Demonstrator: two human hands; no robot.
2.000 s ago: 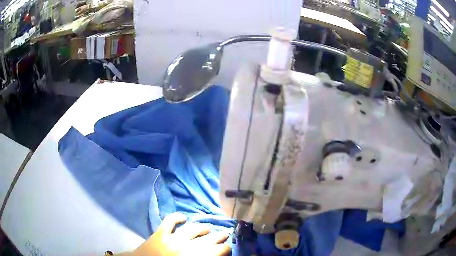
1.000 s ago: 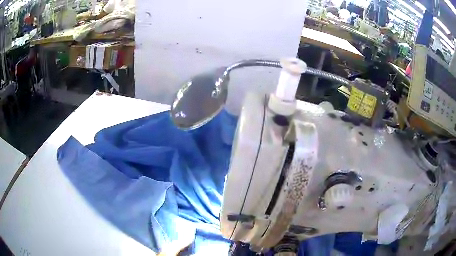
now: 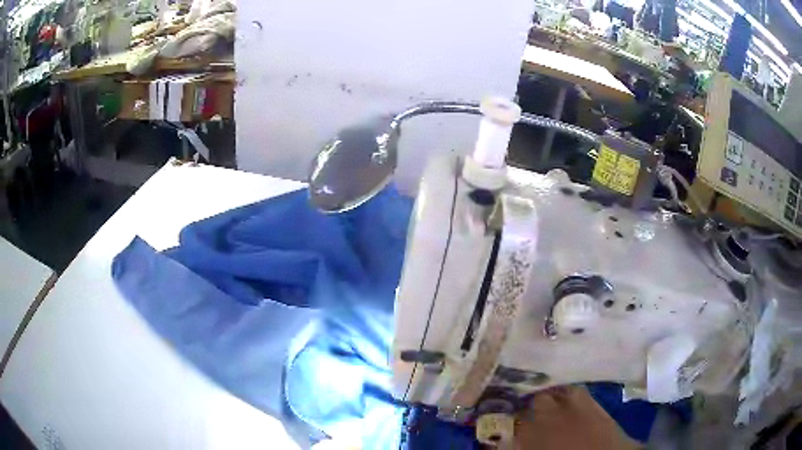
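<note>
The blue garment (image 3: 237,325) lies bunched on the white table, left of and behind the sewing machine head (image 3: 457,290). Its paler strip reaches out to the left, and a curved folded edge (image 3: 295,378) runs down into the bright lamp light by the needle area. Dark metal parts (image 3: 418,426) under the head are cut off by the bottom edge. My right hand (image 3: 563,422) shows partly below the head, over darker blue cloth; its fingers are hidden. My left hand cannot be made out at the glaring bottom edge.
A grey lamp (image 3: 352,167) on a bendy arm hangs over the cloth. A white thread post (image 3: 492,132) stands atop the head. A control panel (image 3: 752,158) is at upper right. A pale partition (image 3: 369,53) stands behind the white table (image 3: 79,352).
My left hand, on the cloth two seconds ago, has dropped out of sight. My right hand has appeared below the head. The cloth near the needle now shows a rounder fold.
</note>
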